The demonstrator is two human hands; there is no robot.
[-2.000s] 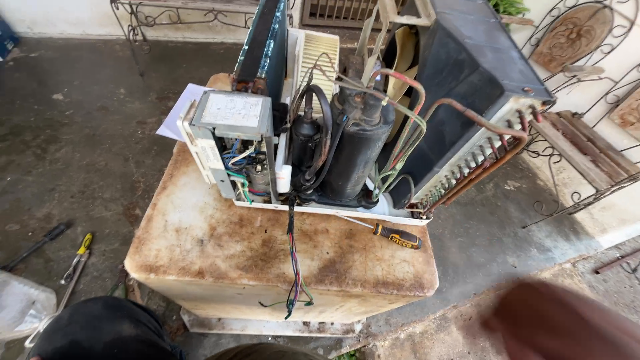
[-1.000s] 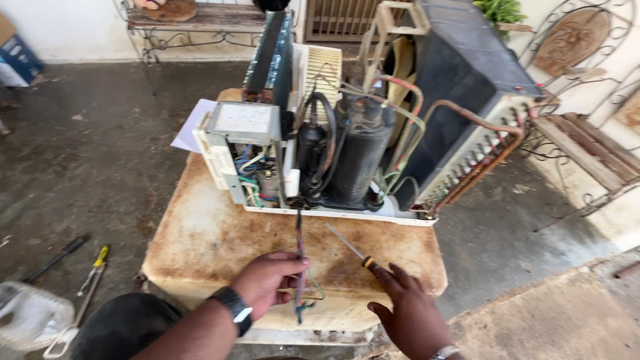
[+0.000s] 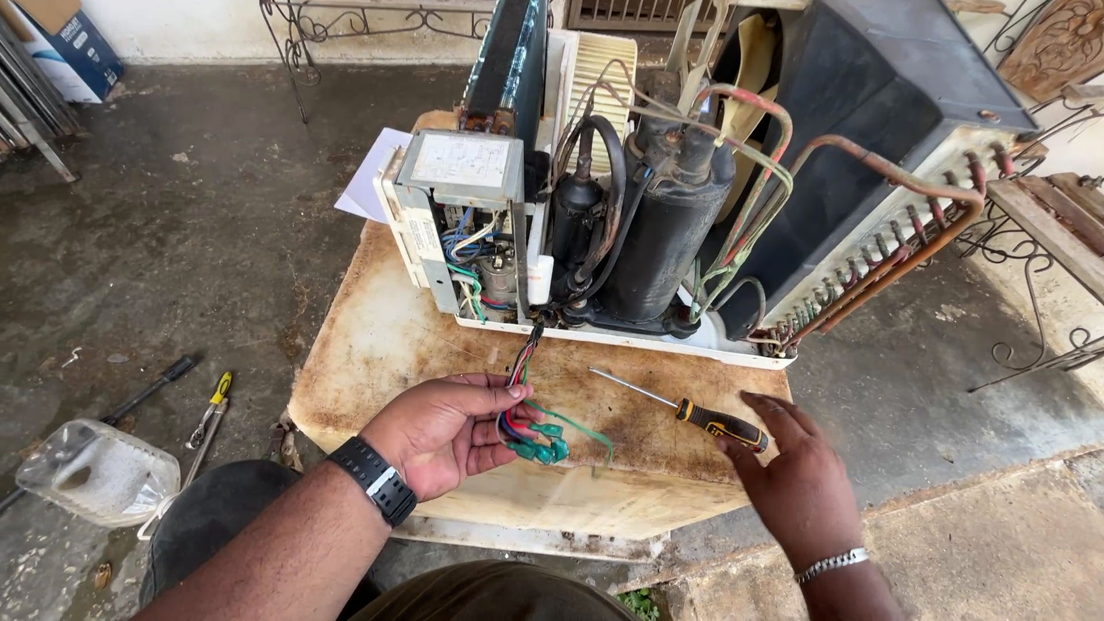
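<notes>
My left hand [image 3: 457, 431] holds a bundle of coloured wires [image 3: 522, 366] with green insulated terminals [image 3: 543, 448] at its loose end. The bundle comes out at the base of an opened window air conditioner, below its metal control box [image 3: 466, 168]. Beside the box stand a black compressor [image 3: 668, 233] and bent copper pipes [image 3: 897, 172]. My right hand [image 3: 798, 474] is at the handle of a screwdriver [image 3: 720, 424], thumb and fingers spread on either side of it. The screwdriver lies on the stained, rusty white top, its shaft pointing up and left. Whether the fingertips touch the handle I cannot tell.
On the floor at the left lie a cut clear plastic container [image 3: 99, 470], a yellow-handled tool [image 3: 222, 388] and a black-ended rod [image 3: 177, 369]. A paper sheet [image 3: 373, 177] sticks out behind the control box. The finned coil unit [image 3: 871, 147] rises at the right, near a wrought-iron bench [image 3: 1056, 220].
Both hands have come into view since the first frame. The left hand took hold of the hanging wires. The screwdriver, earlier lying with its handle to the right, now points up and left.
</notes>
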